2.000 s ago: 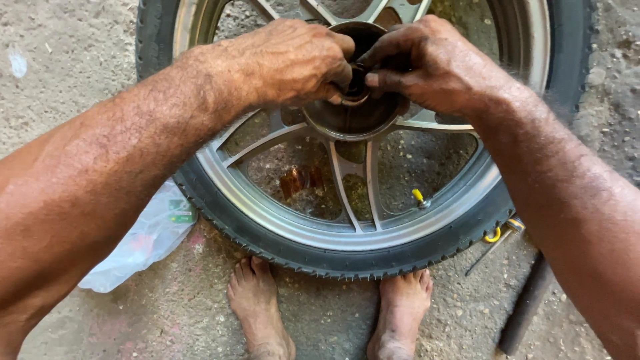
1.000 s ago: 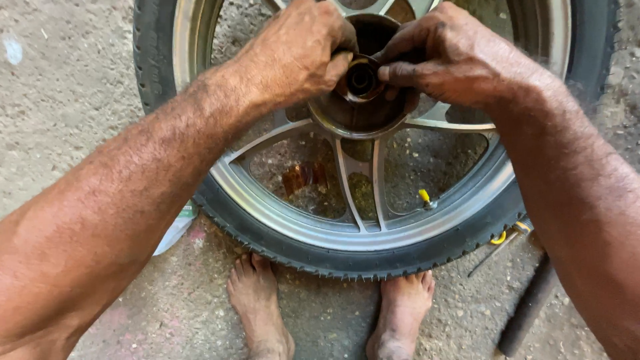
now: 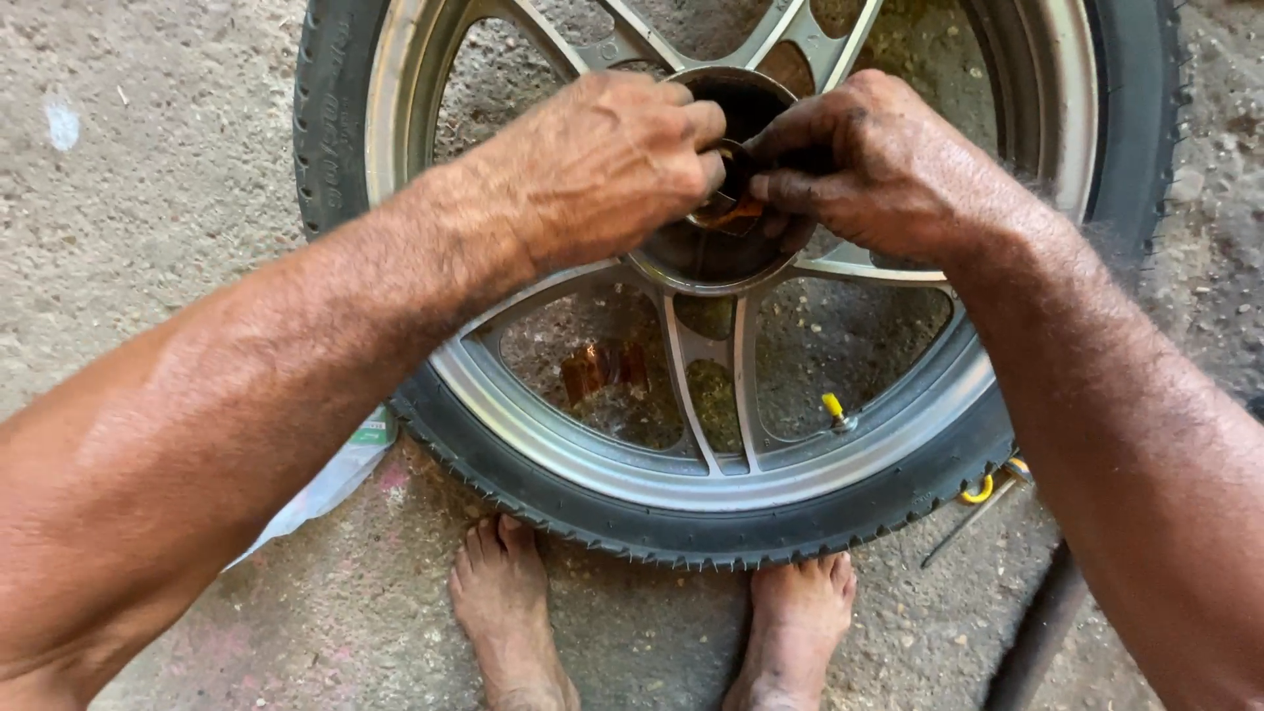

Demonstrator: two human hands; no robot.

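A silver alloy wheel (image 3: 716,494) with a black tire (image 3: 632,538) lies flat on the ground. At its middle is the open round hub (image 3: 706,272), dark and greasy inside. My left hand (image 3: 632,163) reaches in from the left, its curled fingertips at a small ring-shaped metal part (image 3: 729,209) in the hub. From the right, my right hand (image 3: 869,168) pinches at the same part with darkened thumb and fingers. Orange-brown grease or material shows between the hands. My fingers hide much of the part, so its exact kind cannot be told.
Two bare feet (image 3: 504,617) stand against the tire's near edge. A yellow-capped valve stem (image 3: 835,407) rises from the rim. A thin metal tool with a yellow ring (image 3: 978,489) and a dark bar (image 3: 1037,632) lie at the right. A plastic bag (image 3: 331,484) lies partly under the left forearm.
Both hands stay at the hub, while their fingers have shifted around the ring-shaped part. Orange-brown material now shows between them.
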